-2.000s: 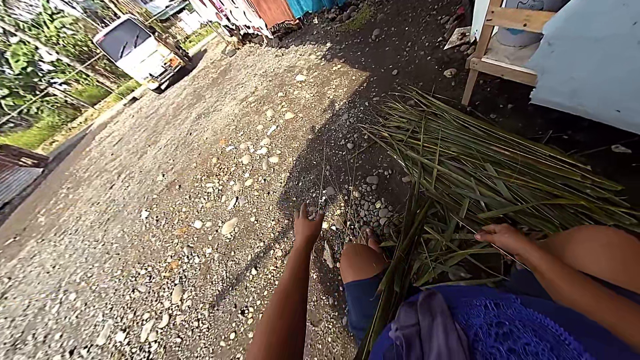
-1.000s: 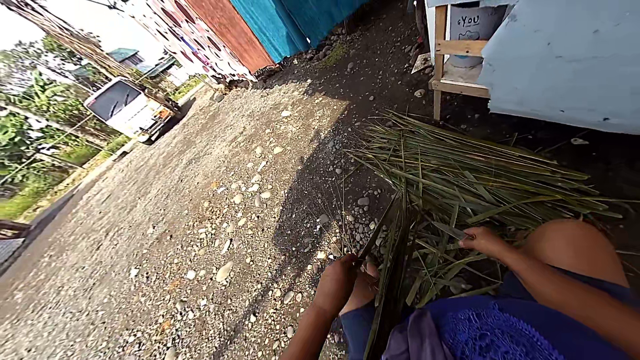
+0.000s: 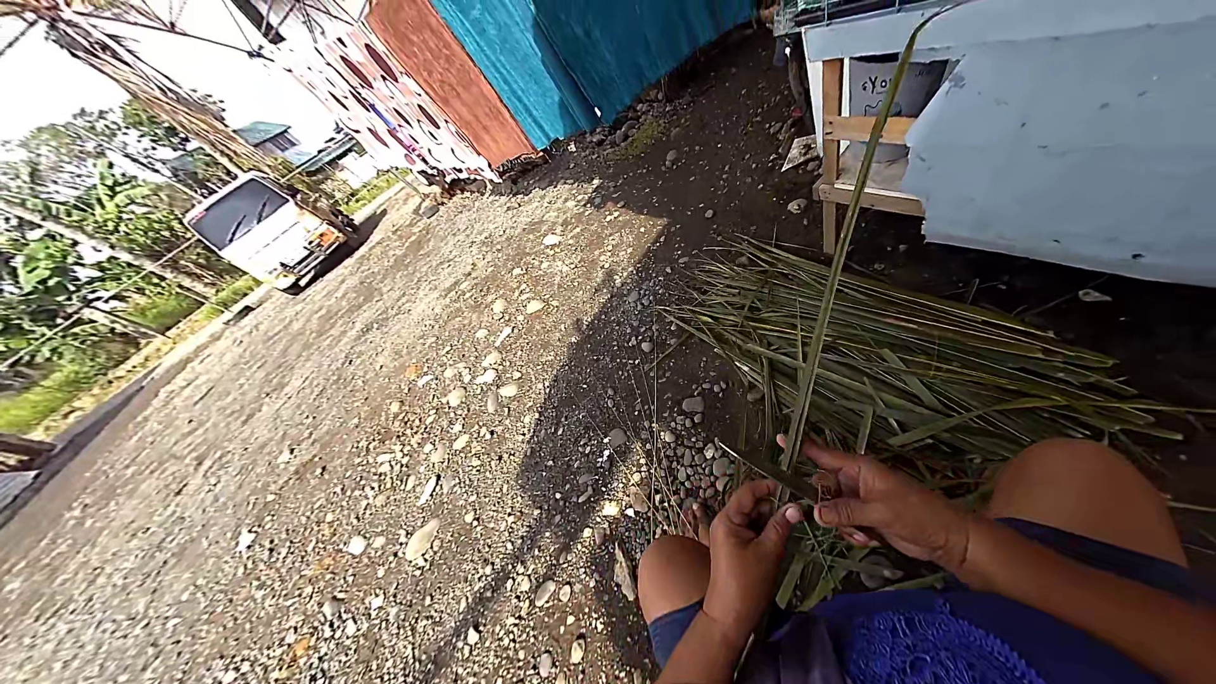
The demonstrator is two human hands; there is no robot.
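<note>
My left hand pinches the lower end of a long green palm leaflet, which rises upright between the hands and bends over at its tip. Close beside it, my right hand grips a knife by its handle, the dark narrow blade pointing left across the leaflet. Part of the handle is hidden by the fingers. Behind the hands, a large pile of long green palm leaflets lies on the dark ground, and cut pieces lie below the right hand.
Stony gravel ground spreads to the left. A white vehicle stands at the upper left. Teal cloth hangs at the top. A wooden frame with a pale blue sheet stands at the upper right, beyond the pile.
My left hand has moved in from the left and is now close beside my right hand. The long leaflet now stands upright between them. The view has shifted somewhat.
</note>
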